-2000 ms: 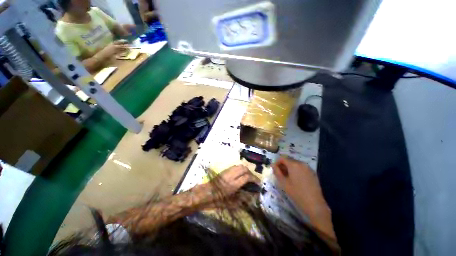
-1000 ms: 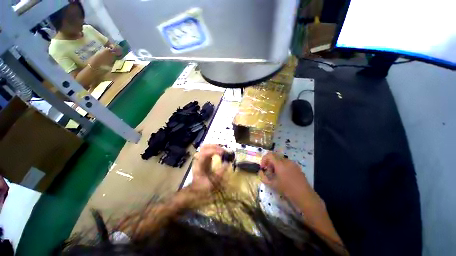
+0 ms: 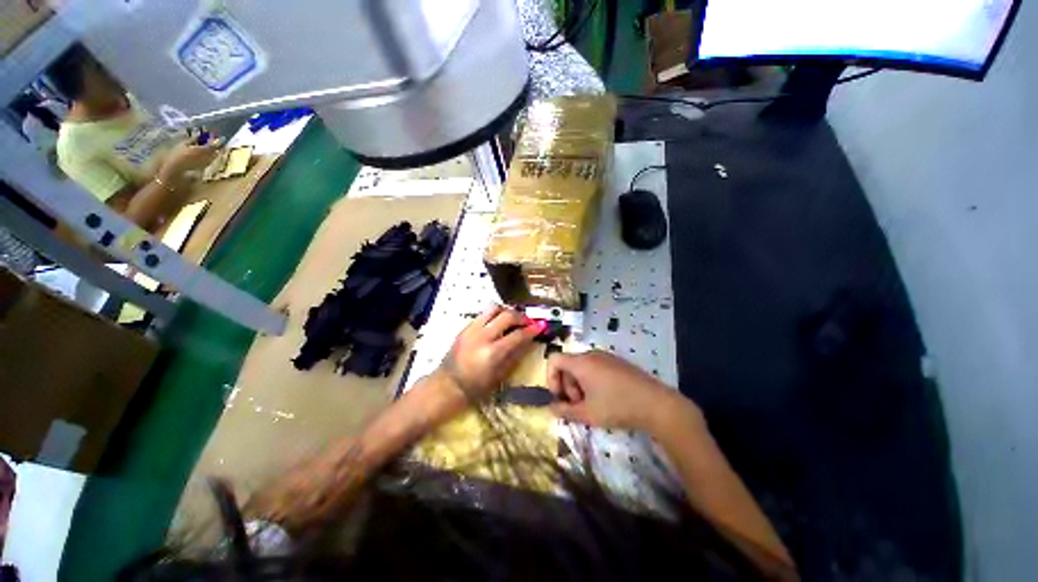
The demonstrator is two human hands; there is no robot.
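My left hand [image 3: 492, 348] is at the open end of the taped carton [image 3: 549, 205], its fingers on a black plastic part [image 3: 553, 330] at the marking spot. Pink-red light falls at its fingertips and on the part. My right hand [image 3: 603, 389] is just to the right and nearer me, its fingers closed on another black plastic part [image 3: 528, 396] that points left over the yellow pad [image 3: 467, 441]. Hair hides part of the pad and my left forearm.
A heap of black parts [image 3: 370, 298] lies on brown cardboard [image 3: 262, 426] at left. The laser head [image 3: 438, 108] hangs above. A computer mouse [image 3: 642, 218] sits right of the carton, beside a black mat [image 3: 785, 341]. A person [image 3: 125, 148] sits across the green conveyor [image 3: 245, 244].
The view has shifted. My left hand has moved forward to the marking spot with its part. My right hand has stayed near the pad, holding its part.
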